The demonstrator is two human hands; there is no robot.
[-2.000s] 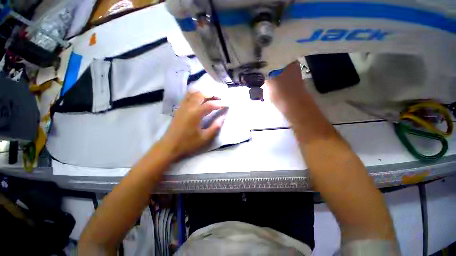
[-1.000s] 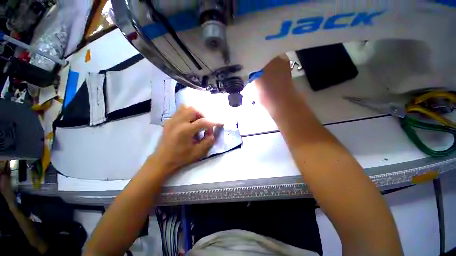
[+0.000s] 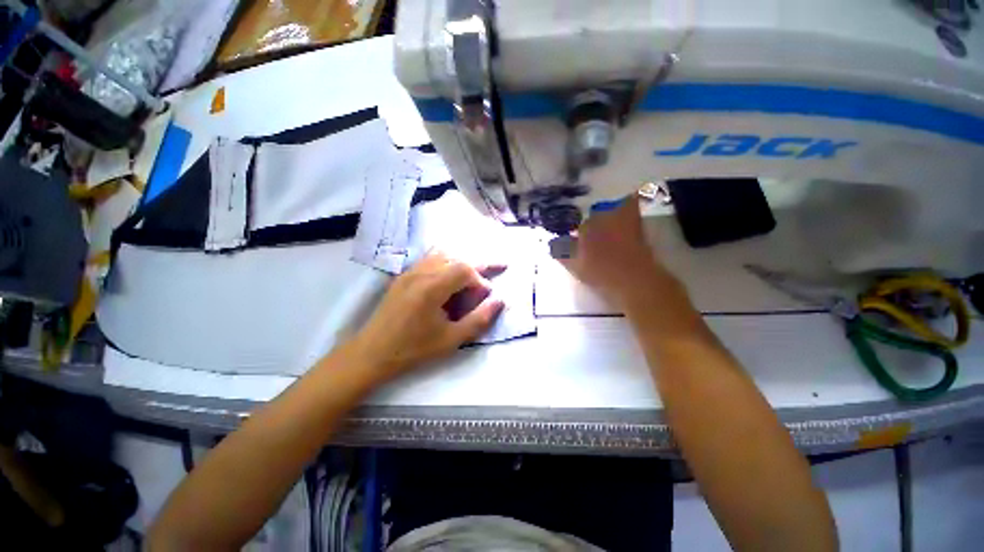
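Note:
A pale grey garment panel (image 3: 243,307) with black bands lies on the table left of the needle, its right end under the lit machine head. Two short pale strips with stitched outlines, one at the left (image 3: 229,194) and one nearer the needle (image 3: 385,216), lie across it. My left hand (image 3: 437,307) rests on the panel's right part, thumb and fingers bent with a small gap, pressing the fabric. My right hand (image 3: 610,243) is just right of the presser foot (image 3: 559,246), partly behind the machine head; its fingertips are hidden by the head and glare.
The white JACK lockstitch machine (image 3: 755,119) spans the upper right. A flat black rectangle (image 3: 721,210) lies on its bed. Snips with yellow and green handles (image 3: 906,334) lie at the right. A measuring tape (image 3: 518,431) runs along the front edge. Cluttered items (image 3: 92,108) stand at the upper left.
The camera view has shifted and tilted between frames. The panel's right end now shows a straighter edge beside my left hand. Both hands remain near the needle in much the same pose.

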